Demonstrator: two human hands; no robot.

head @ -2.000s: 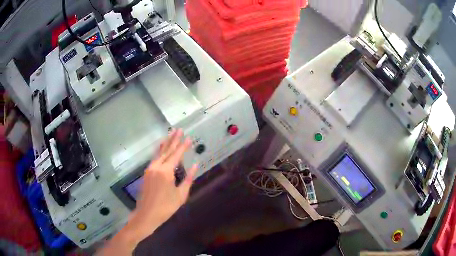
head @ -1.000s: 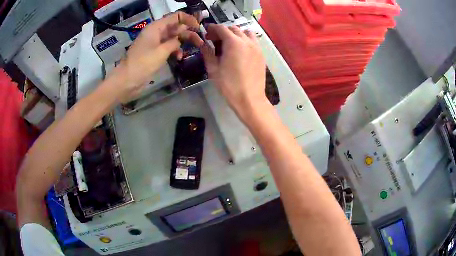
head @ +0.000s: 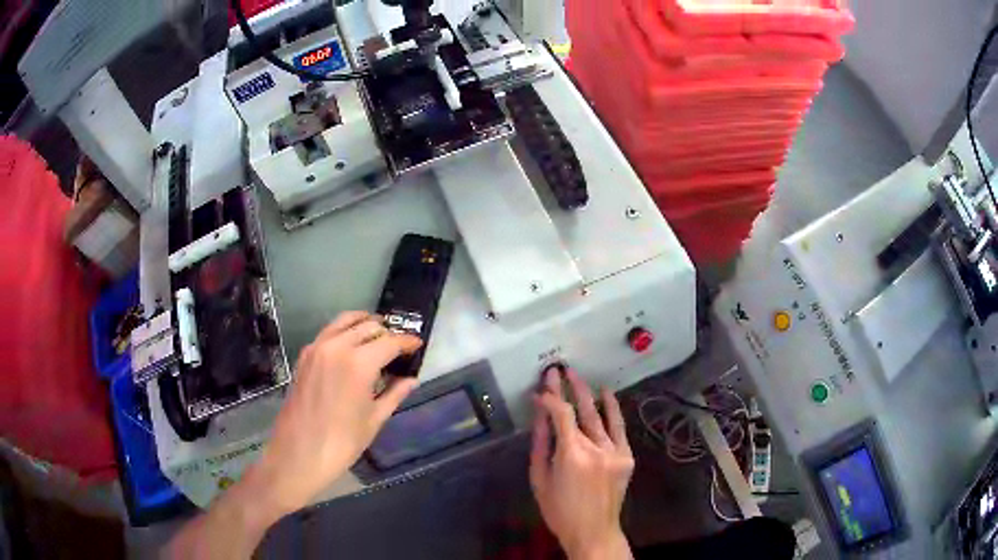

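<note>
A black mobile phone (head: 418, 282) lies tilted on the left machine's top, back side up, with a small gold patch at its upper end. My left hand (head: 345, 388) has its fingers and thumb around the phone's lower end and hides part of it. My right hand (head: 582, 454) is empty, fingers slightly apart, with a fingertip on the dark round button on the front panel, which it covers. The right-hand fixture (head: 432, 104) holds a dark phone-sized piece at the back. The left-hand fixture (head: 228, 306) is dark; its contents are unclear.
The left machine's head (head: 312, 148) stands between the fixtures. A touchscreen (head: 432, 429) and a red button (head: 639, 339) are on its front. A red-pink tray stack (head: 700, 109) stands behind right. A second machine (head: 865, 295) is at right, with cables (head: 684, 421) between.
My hands have left the right-hand fixture and come down toward me, the left to the phone, the right to the front button. The phone is now more tilted.
</note>
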